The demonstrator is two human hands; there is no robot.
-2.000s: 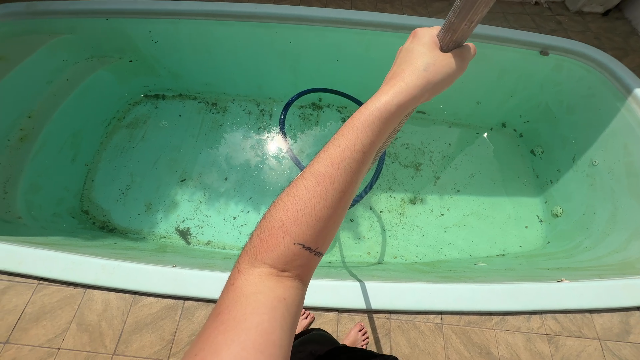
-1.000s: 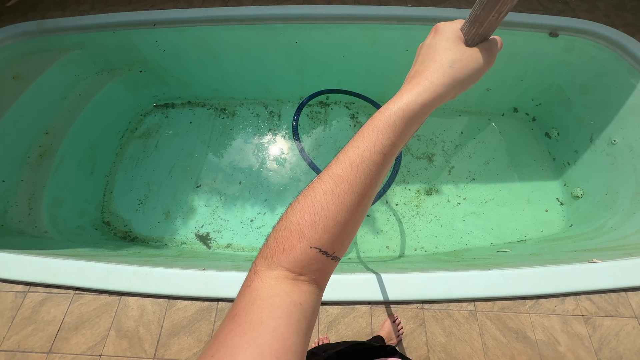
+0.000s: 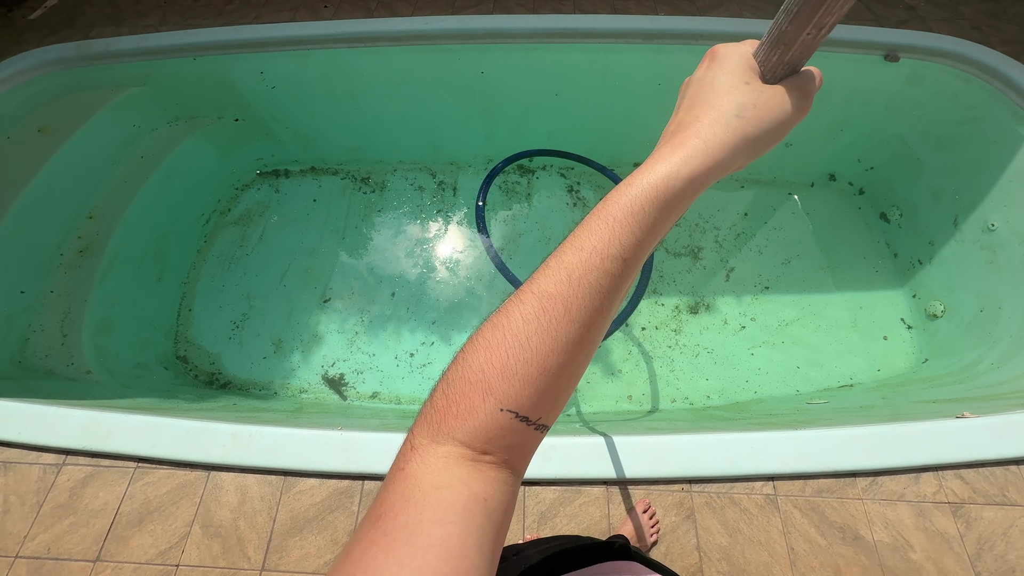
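My left hand [image 3: 744,108] is raised at the upper right, closed around a weathered, grey-brown pole [image 3: 802,32] whose upper part runs out of the frame. The forearm, with a small script tattoo, stretches diagonally across the view. Below the arm, a dark blue ring of hose or tubing [image 3: 482,210] shows over the green pool water, partly hidden by the forearm. Whether the ring joins the pole cannot be seen. Dark debris [image 3: 336,386] lies scattered on the floor of the light green pool [image 3: 240,442]. My right hand is out of view.
Beige tiles [image 3: 232,512] run along the near pool rim, with a bare foot [image 3: 638,526] on them. Curved steps [image 3: 104,216] are moulded into the pool's left end. Round fittings [image 3: 934,310] sit at the right end. A thin looped shadow crosses the near rim.
The left hand, still around the pole, has shifted right and slightly up in view. The blue ring also appears farther right. The view itself has shifted a little.
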